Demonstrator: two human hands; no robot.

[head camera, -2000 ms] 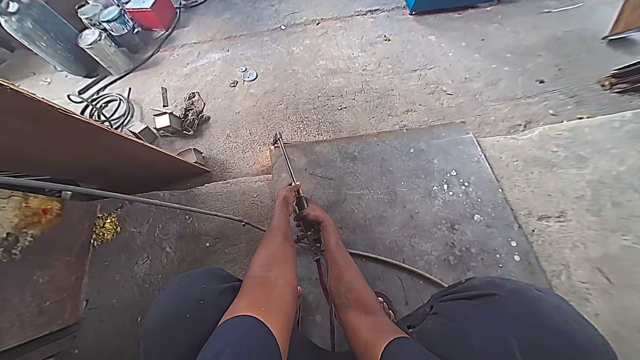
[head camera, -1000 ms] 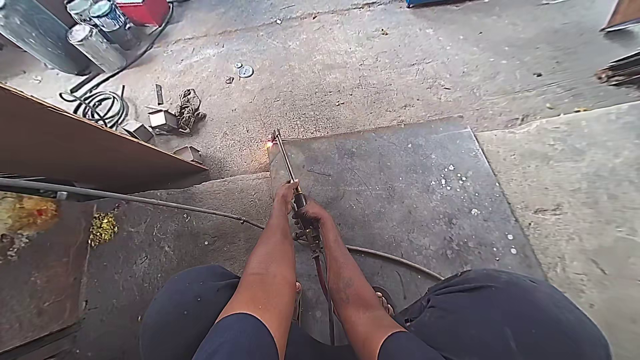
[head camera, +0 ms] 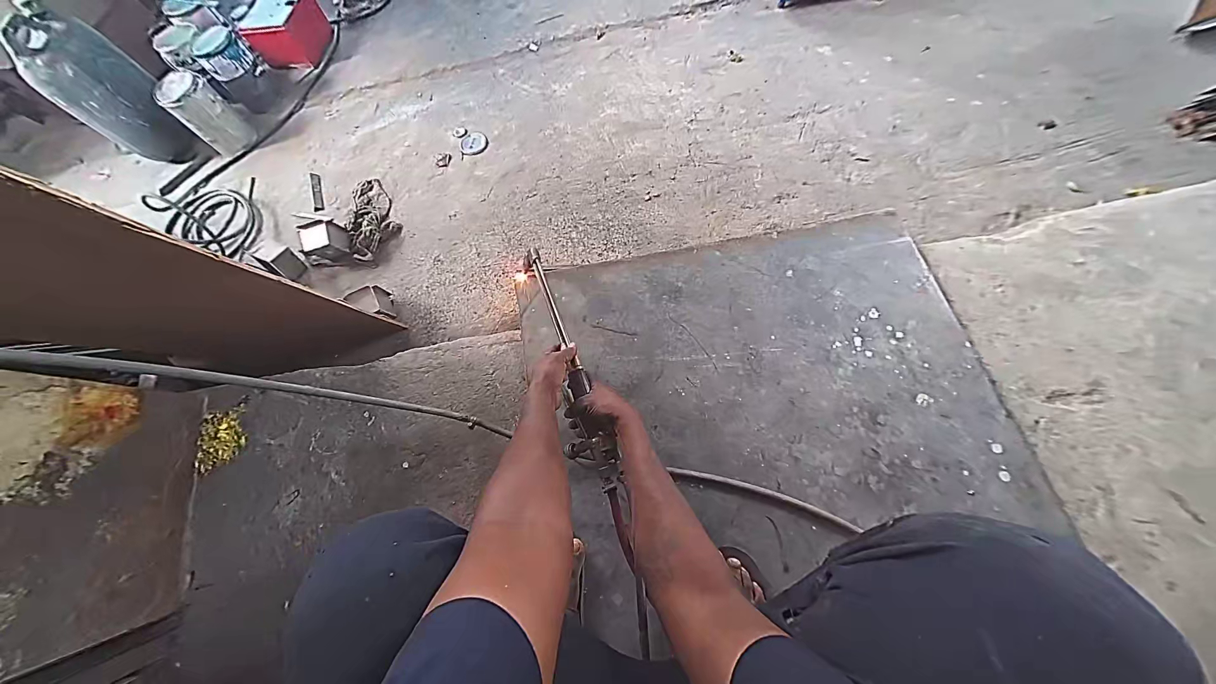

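Observation:
A metal cutting torch is held in both hands, its head pointing away from me. My left hand closes around the tubes forward of the dark handle. Behind it, my right hand grips the handle near the valves. At the torch head, an orange-white glow with small sparks shows by the far left corner of a flat steel plate on the floor. Hoses run from the torch's rear down between my forearms. My fingers are partly hidden by the handle and wrists.
A hose crosses the floor behind my forearms. A brown sheet panel leans in at left. Beyond it are metal box-section pieces, a coiled hose, a gas cylinder, paint cans and a red box. My sandalled feet are near the plate.
The glow at the torch head shows larger and brighter than two seconds ago. Both hands keep their hold on the torch, with little plain movement.

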